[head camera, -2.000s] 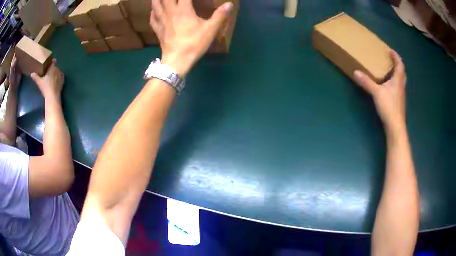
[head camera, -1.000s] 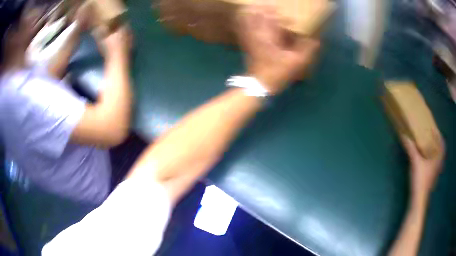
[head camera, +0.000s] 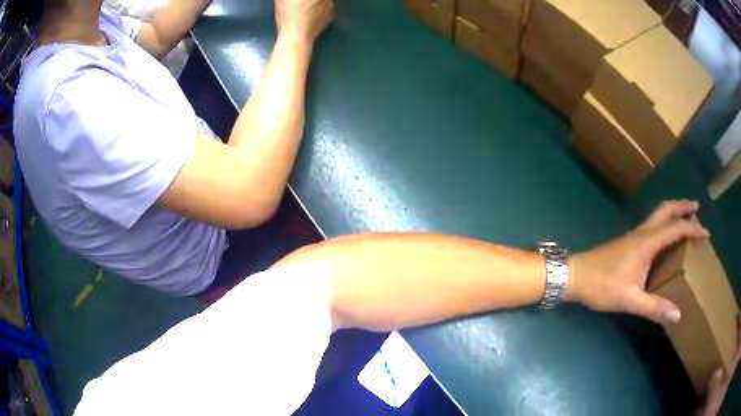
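A closed brown mailer box (head camera: 700, 313) is at the right edge of the view, tilted. My left hand (head camera: 630, 272), with a silver watch at the wrist, spans the box's far end, fingers at its far side and thumb over its near side. My right hand (head camera: 717, 394) is mostly cut off by the right edge; its fingers hold the box's near end. More closed boxes (head camera: 561, 49) stand in stacked rows on the table at the upper right.
The dark green table (head camera: 390, 146) has a pale curved edge. A co-worker (head camera: 122, 154) in a light shirt sits at the left, a forearm (head camera: 272, 122) over the table. A white rectangle (head camera: 394, 370) shows below the edge. A pale piece (head camera: 725, 177) lies at the far right.
The view has swung left. My left hand has moved from the stacked boxes to the box in my right hand. That box now sits at the right edge.
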